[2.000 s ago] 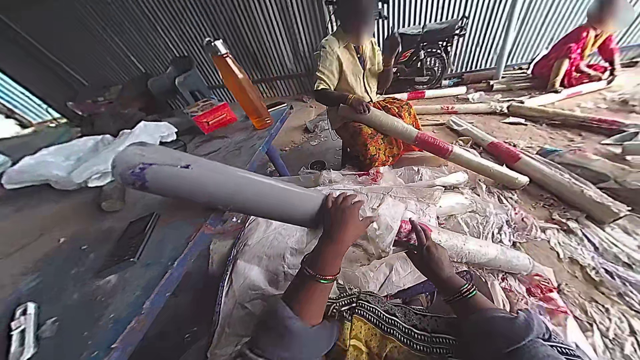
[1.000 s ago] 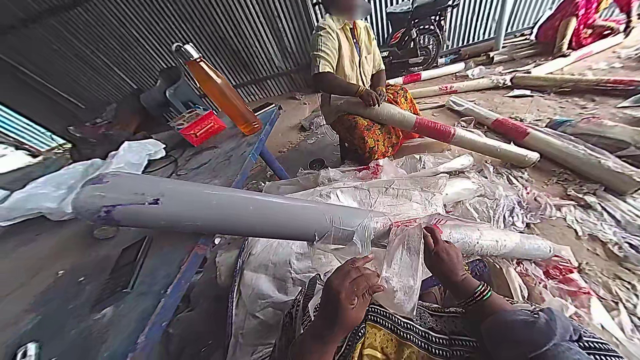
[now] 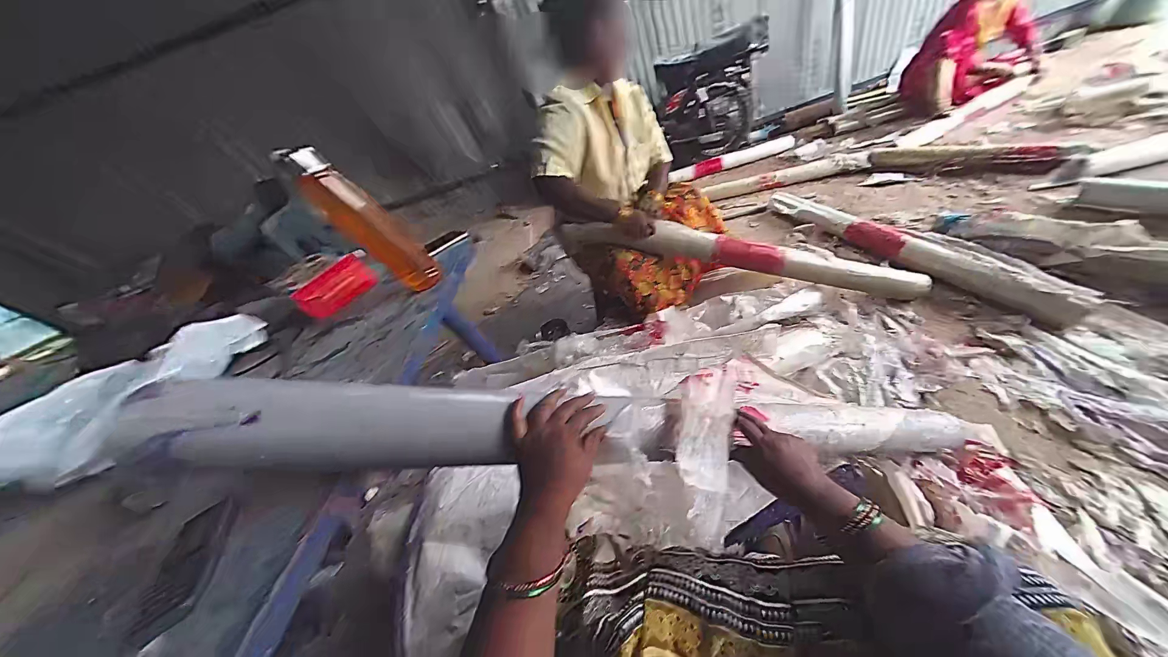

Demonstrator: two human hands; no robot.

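Observation:
A long grey pipe-like roll (image 3: 338, 424) lies across the view, its right part wrapped in clear plastic film (image 3: 707, 429) with red marks. My left hand (image 3: 557, 447) rests on the roll near where the film begins, fingers spread over its top. My right hand (image 3: 780, 456) is at the wrapped part, fingertips bent against the film beside a red patch; whether they pinch it cannot be told. A loose flap of film hangs down between my hands. The whitish right end (image 3: 894, 427) of the roll lies over crumpled plastic sheeting.
A blue-edged table (image 3: 292, 579) stands at left, with an orange bottle (image 3: 365, 219), a red box (image 3: 334, 285) and white plastic (image 3: 137, 392). A seated person (image 3: 607, 155) holds another roll (image 3: 748, 255). Farther right are another person (image 3: 967, 55), more rolls (image 3: 958, 255) and plastic scraps.
My left hand, in front of the roll one second ago, is now on top of it. The loose film flap still hangs beside my right hand. The view has shifted.

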